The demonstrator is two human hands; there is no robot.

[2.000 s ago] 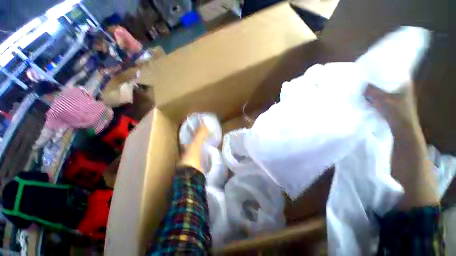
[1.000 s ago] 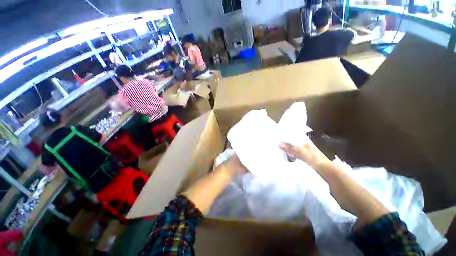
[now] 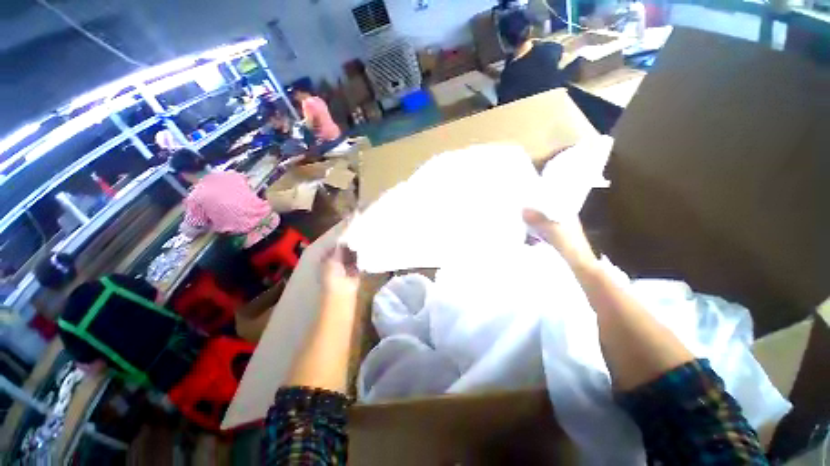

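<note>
A large open carton (image 3: 455, 432) stands in front of me with its flaps up. White translucent wrap (image 3: 455, 200) is spread above it, very bright. My left hand (image 3: 340, 259) holds the wrap's left edge. My right hand (image 3: 557, 235) holds the wrap near its right part. White bagged round parts (image 3: 407, 364) lie in the carton below, at the left. More white wrap (image 3: 701, 328) hangs at the right side of the carton. The wrap hides most of the carton's inside.
Seated people (image 3: 227, 205) work along a lit bench at the left, with red stools (image 3: 214, 378) beside the carton. A person in dark clothes (image 3: 528, 73) is behind the carton. A smaller open carton (image 3: 309, 187) and a blue bin (image 3: 416, 100) are further back.
My left hand has left the round parts inside the carton and now holds the wrap's edge. The wrap has been raised and spread wider between my hands. The view has tilted up.
</note>
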